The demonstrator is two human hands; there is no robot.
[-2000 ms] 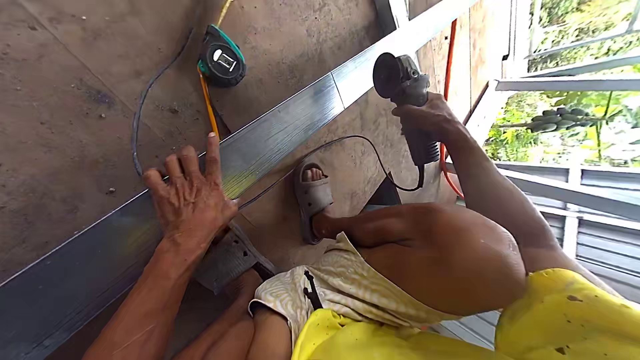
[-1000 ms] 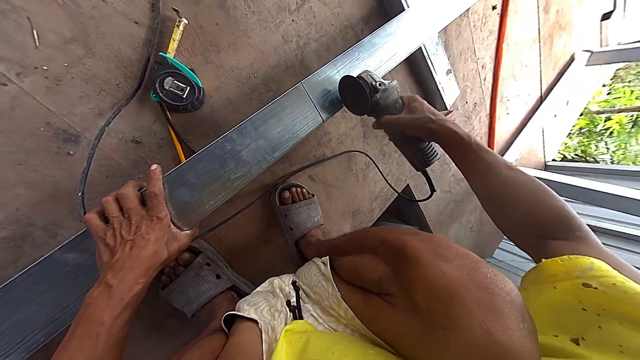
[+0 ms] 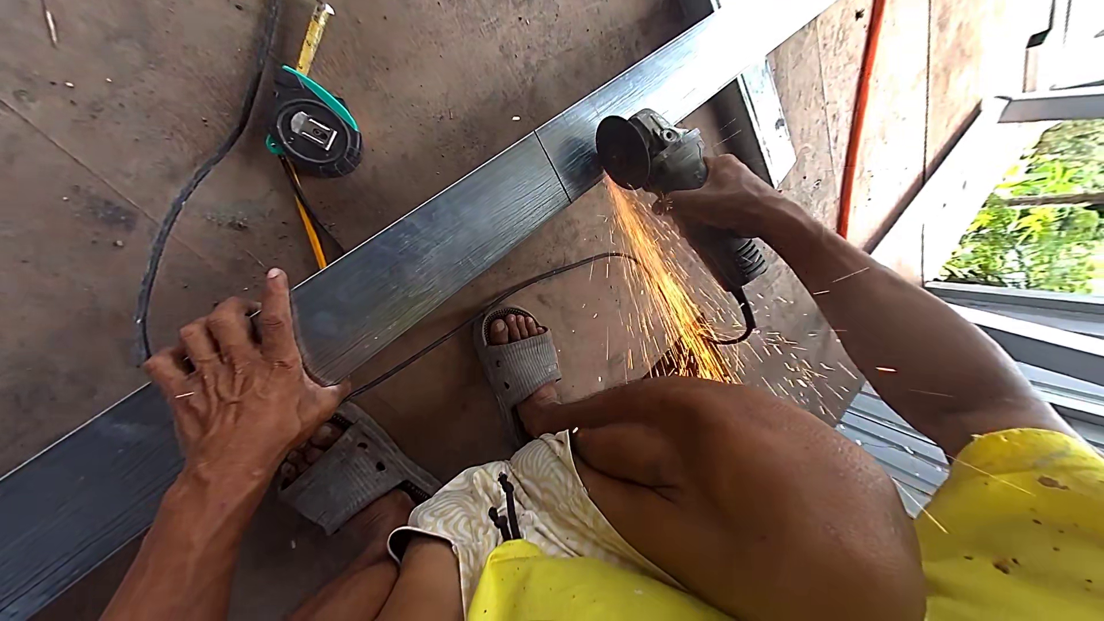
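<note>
A long metal profile (image 3: 431, 246) runs diagonally across the view, with a dark line marked across its face. My left hand (image 3: 237, 371) lies spread over its lower-left part and presses on it. My right hand (image 3: 733, 198) grips an angle grinder (image 3: 681, 159), whose disc meets the near edge of the profile, just right of the line. Orange sparks (image 3: 664, 293) stream from the disc down toward my knee. Beyond the profile lies a black and green tape measure (image 3: 315, 129) with a short length of yellow blade out. A yellow pencil-like stick (image 3: 310, 231) lies near it.
The grinder's cord (image 3: 517, 289) passes under the profile by my sandalled feet (image 3: 522, 366). A thick black cable (image 3: 194, 181) curves at the left. Another metal piece (image 3: 768, 121) lies beneath the profile's far part. An orange-red line (image 3: 861, 112) and stacked metal profiles (image 3: 897, 435) are at the right.
Sparks now fly from the grinder's disc; earlier frames show none. The grinder has come down against the profile's near edge. My left hand stays on the profile.
</note>
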